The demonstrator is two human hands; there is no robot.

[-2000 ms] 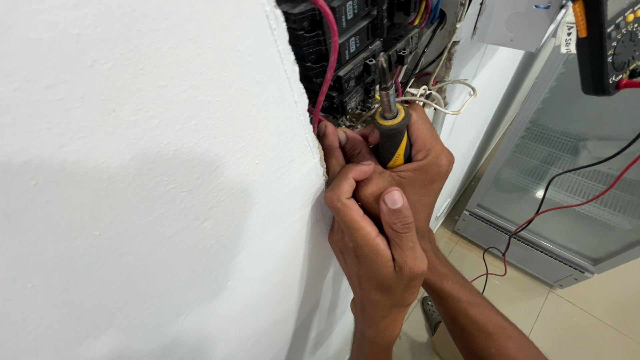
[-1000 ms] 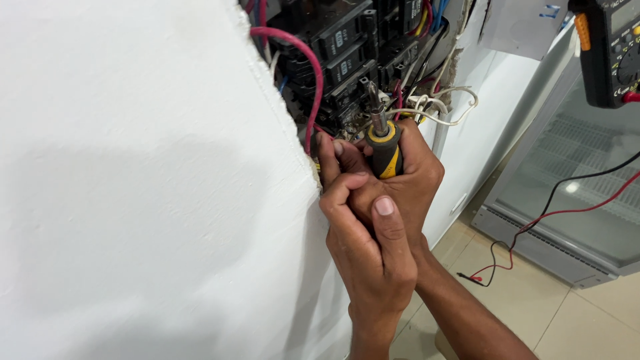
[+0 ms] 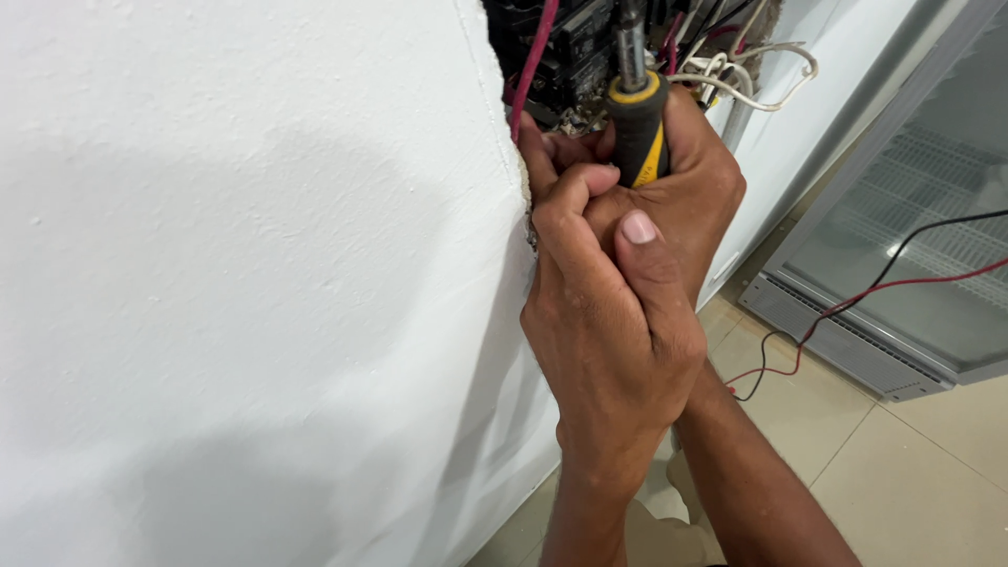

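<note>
My right hand (image 3: 701, 181) is closed round the black and yellow handle of a screwdriver (image 3: 639, 130), whose metal shaft points up at the wall opening. My left hand (image 3: 606, 291) lies nearer the camera, across the right hand, with its fingers curled; whether it holds anything between them is hidden. Above both hands, black circuit breakers (image 3: 579, 43) sit in the rough-edged opening. A thick red wire (image 3: 534, 67) runs down past the breakers to the fingertips. Looped white wires (image 3: 776, 102) stick out to the right of the screwdriver.
A white wall (image 3: 236, 236) fills the left side. At the right stands a glass-door refrigerator (image 3: 874, 315) on a tiled floor (image 3: 906, 465). A red test lead (image 3: 913, 280) and a black test lead (image 3: 906, 240) hang across in front of it.
The view has shifted, and the multimeter seen earlier at the upper right is out of frame. Both hands keep much the same pose around the screwdriver.
</note>
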